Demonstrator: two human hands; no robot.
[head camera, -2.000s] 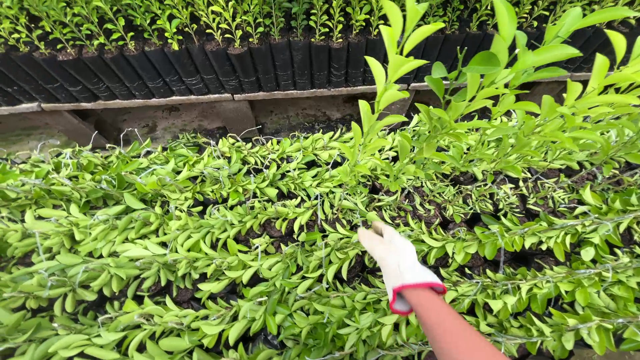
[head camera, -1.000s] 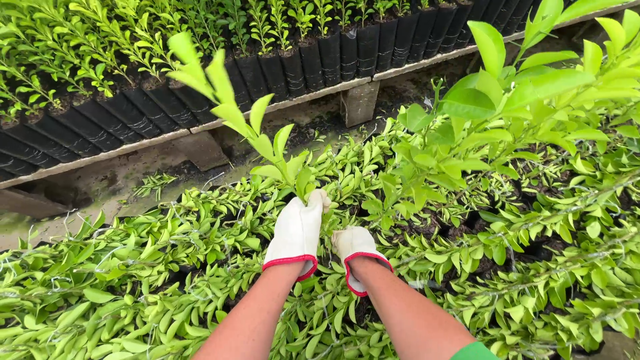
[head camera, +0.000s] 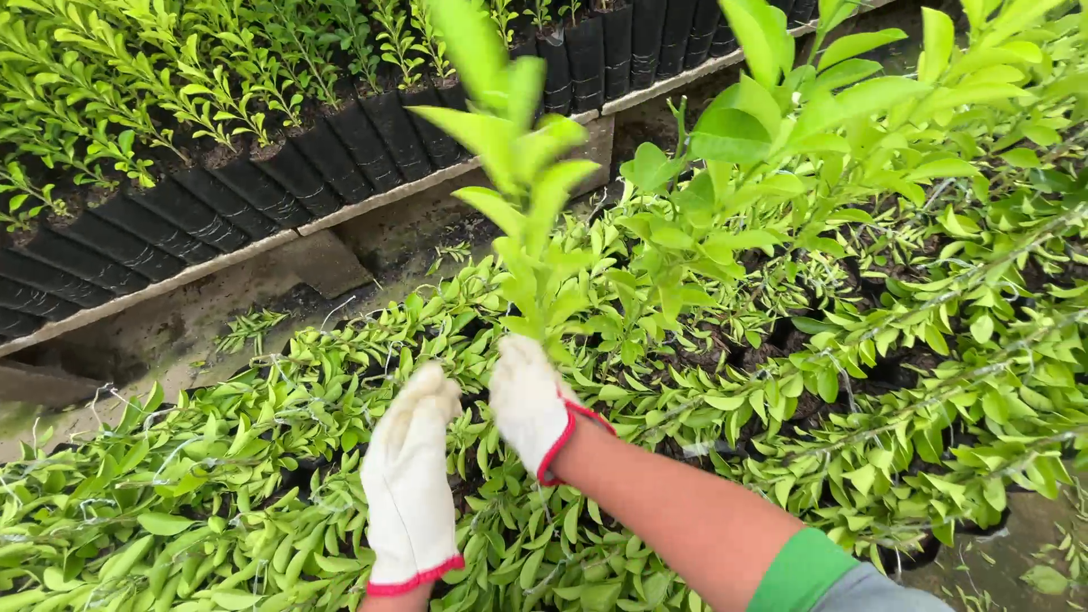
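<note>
My left hand (head camera: 414, 480), in a white glove with a red cuff, hovers above the bent-over leafy plants (head camera: 280, 459), its fingers extended and close together. Just right of it my right hand (head camera: 531, 406), gloved the same way, has its fingers closed around the lower part of an upright leafy shoot (head camera: 535, 255). The top of that shoot is blurred. Taller upright shoots (head camera: 765, 170) stand to the right of it. What lies under the fingers of my left hand cannot be made out.
Black grow bags (head camera: 331, 161) with small seedlings stand in rows at the upper left, along a concrete ledge (head camera: 289, 238). A narrow ground strip (head camera: 195, 340) with cut leaves runs between the rows. Thin wires or ties poke out among the plants.
Two seconds ago only one gloved hand was in view. One second ago my left hand was at the shoot's base; now it is apart from it and my right hand is there.
</note>
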